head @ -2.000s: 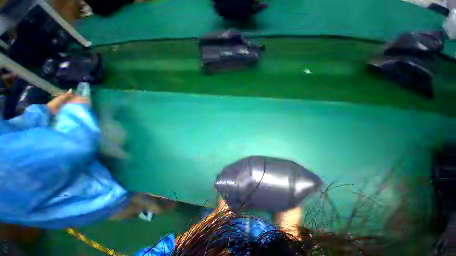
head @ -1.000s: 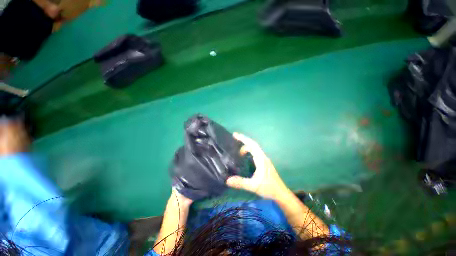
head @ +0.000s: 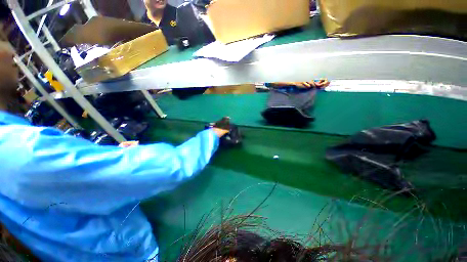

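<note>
Neither of my hands is in view; hair fills the bottom edge. Nearest in front of me is the green bench top point(head: 225, 199). Beyond it, on the darker green conveyor belt point(head: 287, 169), lies a crumpled black plastic bag point(head: 381, 151) at the right. A smaller black parcel point(head: 233, 135) lies on the belt at the centre left, with the hand of the worker in blue at it. Another black parcel point(head: 290, 106) is on the far green surface, near a far person's hand.
A worker in a blue coat point(head: 92, 166) reaches across from the left. An open carton point(head: 120, 53) and other brown boxes point(head: 258, 18) stand on a far shelf with a pale edge point(head: 358, 61). A metal frame point(head: 69, 77) is at the left. A person in dark clothes point(head: 179, 23) is behind.
The view has lifted towards the far shelf. My hands and the black bag they held have left the picture. The neighbouring worker's arm now extends to the belt.
</note>
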